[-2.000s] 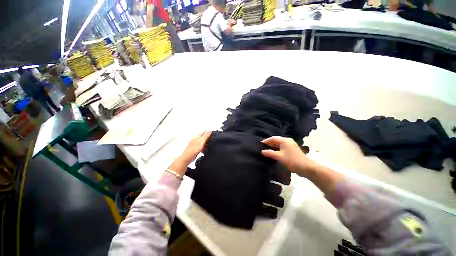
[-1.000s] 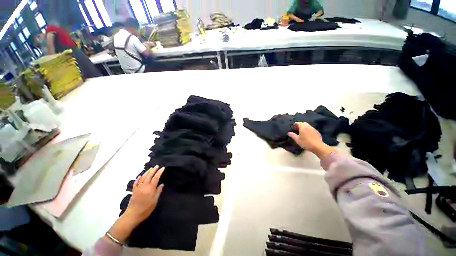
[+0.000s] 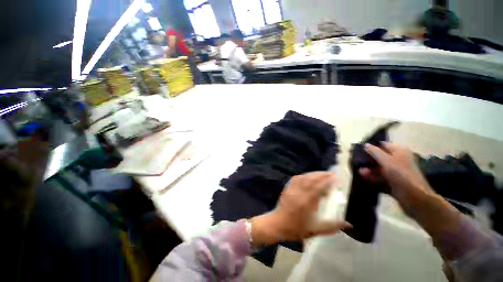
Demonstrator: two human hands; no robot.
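My right hand grips a black fabric panel by its upper part, right of the stack. The panel hangs down in front of the pale board. My left hand is blurred, in front of the stack's near right side, with its fingers apart; a fingertip is close to the panel's left edge, and whether it touches cannot be told. The stack of worked panels lies rippled in the middle of the table, its near part partly hidden by my left hand and sleeve.
More black panels lie in a heap at the right, partly behind my right arm. Flat card sheets lie at the table's left edge. Yellow-edged stacks stand far left. A person in white is at a far table.
My right hand has lifted a panel from the loose heap and brought it beside the stack. My left hand has come off the stack towards it. The view has turned left.
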